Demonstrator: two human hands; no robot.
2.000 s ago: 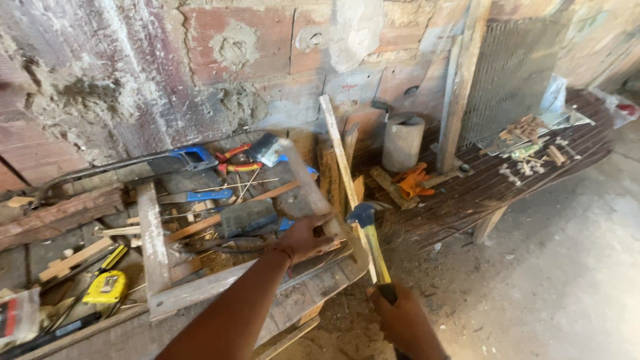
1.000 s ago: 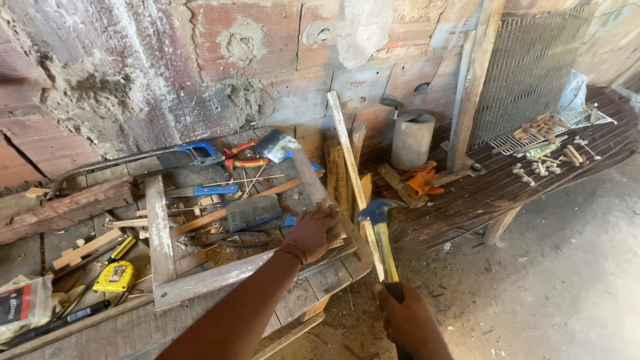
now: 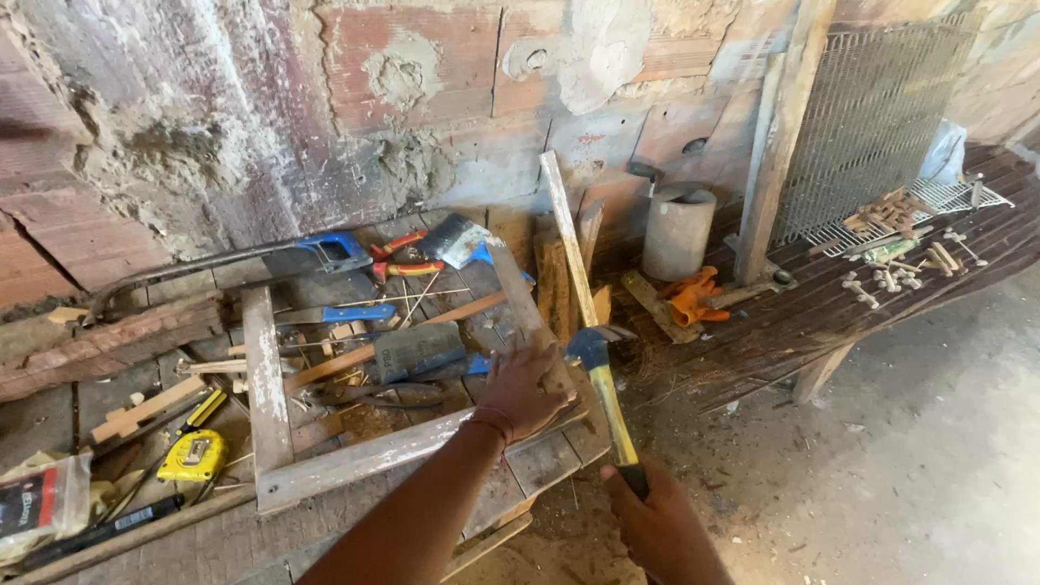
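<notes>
My left hand (image 3: 524, 388) rests over the right corner of a worn wooden frame (image 3: 366, 448) with flaking white paint, on the workbench. Its fingers curl over the corner, and the thumb side is partly hidden. To the right, my right hand (image 3: 658, 516) is closed around the black grip of a claw hammer (image 3: 611, 406) with a yellow shaft and blue head. The hammer head stands beside the frame corner, in front of an upright wooden strip (image 3: 569, 236). Inside and behind the frame lie a blue-handled knife (image 3: 353, 314), a sanding block (image 3: 418, 351) and a wide brush (image 3: 455, 240).
A hacksaw (image 3: 333, 250), red-and-yellow pliers (image 3: 410, 268) and a yellow tape measure (image 3: 193, 455) lie on the bench (image 3: 203, 540). Behind it rises a brick wall. To the right, a slatted surface (image 3: 756, 349) holds a concrete cylinder (image 3: 679, 231), orange gloves (image 3: 693, 296) and wire racks.
</notes>
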